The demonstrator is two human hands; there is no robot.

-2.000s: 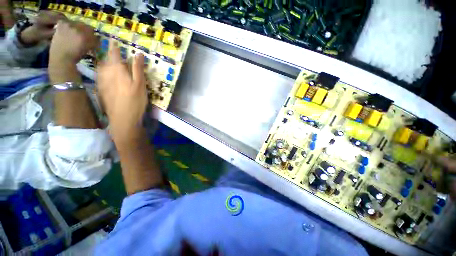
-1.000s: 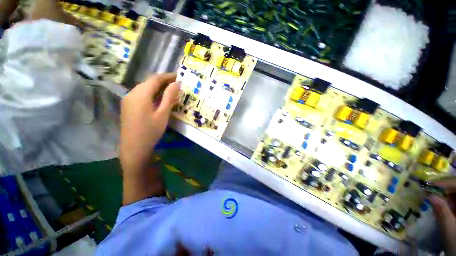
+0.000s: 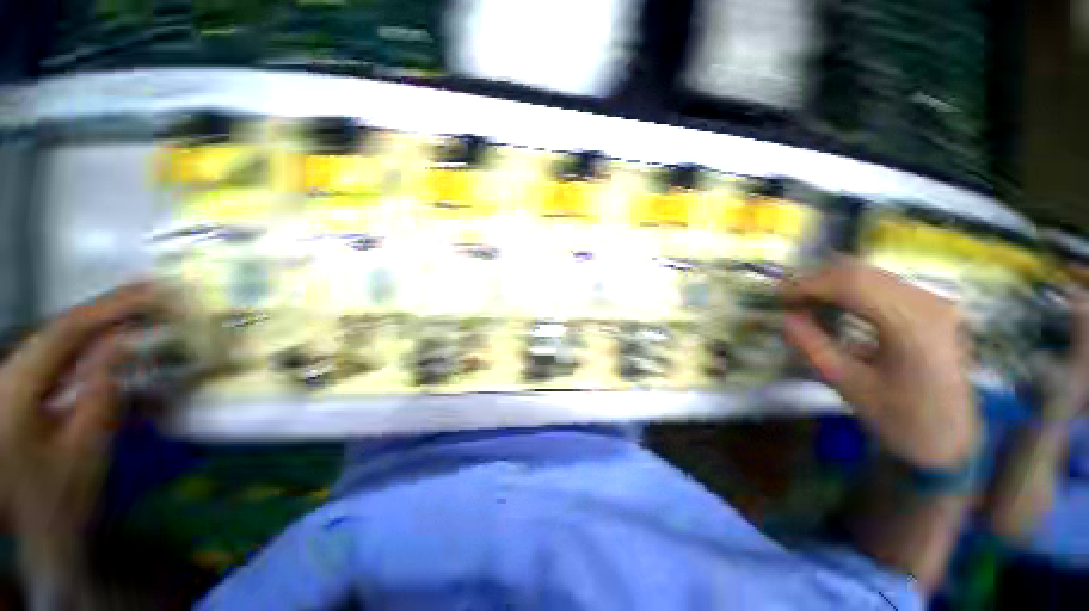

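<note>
The frame is blurred. A long pale cream PCB panel (image 3: 525, 269) lies across the conveyor in front of me. It bears a row of yellow blocks with black parts along its far edge and dark parts near its near edge. My left hand (image 3: 90, 388) is at the panel's left end, fingers curled around its near corner. My right hand (image 3: 890, 346) is at the right end, with finger and thumb around the edge and a band at the wrist. The fingertips' exact contact is blurred.
Pale conveyor rails (image 3: 358, 90) run along both sides. Another panel (image 3: 955, 257) lies to the right, by another person's arm (image 3: 1039, 460). Beyond the far rail are a tray of green parts (image 3: 239, 34) and white contents in a bin (image 3: 543, 42).
The view has swung right. The panel now spans between my hands; the earlier gap between boards no longer shows. My left hand is now at the panel's left end, and my right hand shows fully.
</note>
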